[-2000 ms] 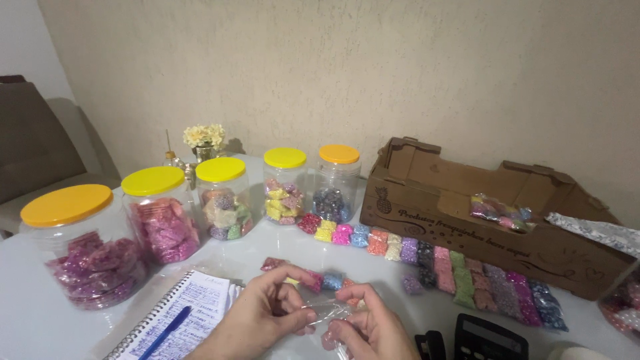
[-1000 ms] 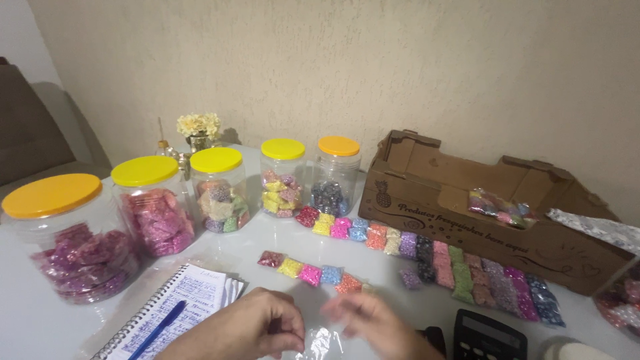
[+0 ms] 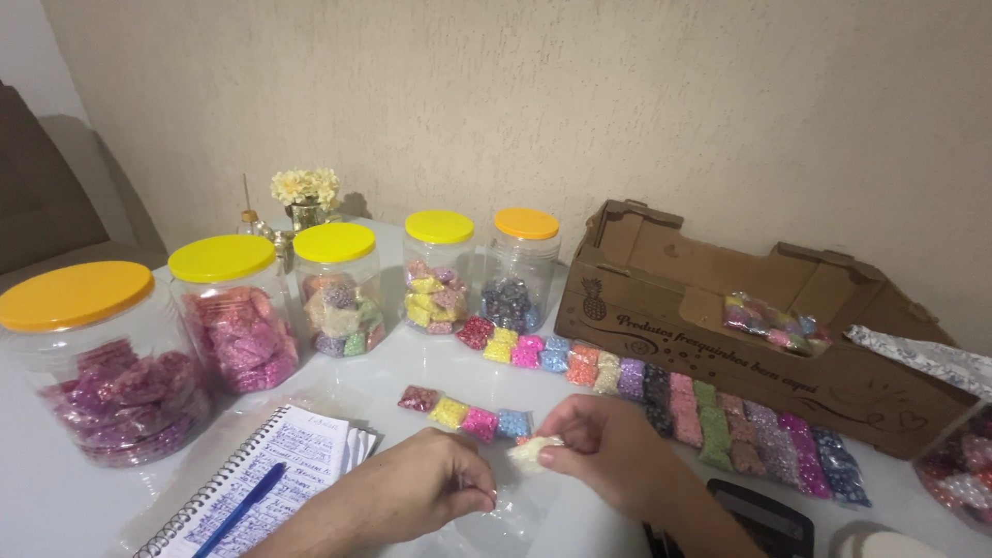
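In my right hand (image 3: 612, 457) is a small clear bag of cream beads (image 3: 535, 455), pinched between thumb and fingers. My left hand (image 3: 446, 488) has its fingertips together at a thin clear plastic bag (image 3: 508, 511) low on the table. Beyond my hands lies a short row of bead packets: dark red (image 3: 419, 398), yellow (image 3: 449, 413), pink (image 3: 480, 424) and blue (image 3: 513, 424), with a bit of orange showing by my right fingers. A longer row of coloured bead packets (image 3: 686, 415) runs along the front of a cardboard box (image 3: 659, 325).
Several lidded plastic jars (image 3: 232, 325) of bead packets line the left and back. A spiral notebook (image 3: 271, 473) with a blue pen (image 3: 242, 508) lies left. A black calculator (image 3: 763, 515) is near right. A flower vase (image 3: 306, 213) stands behind; another bead container (image 3: 961, 465) sits far right.
The cream packet has come into my right hand, which was without it a second ago. The orange packet at the short row's end, seen then, is now mostly covered.
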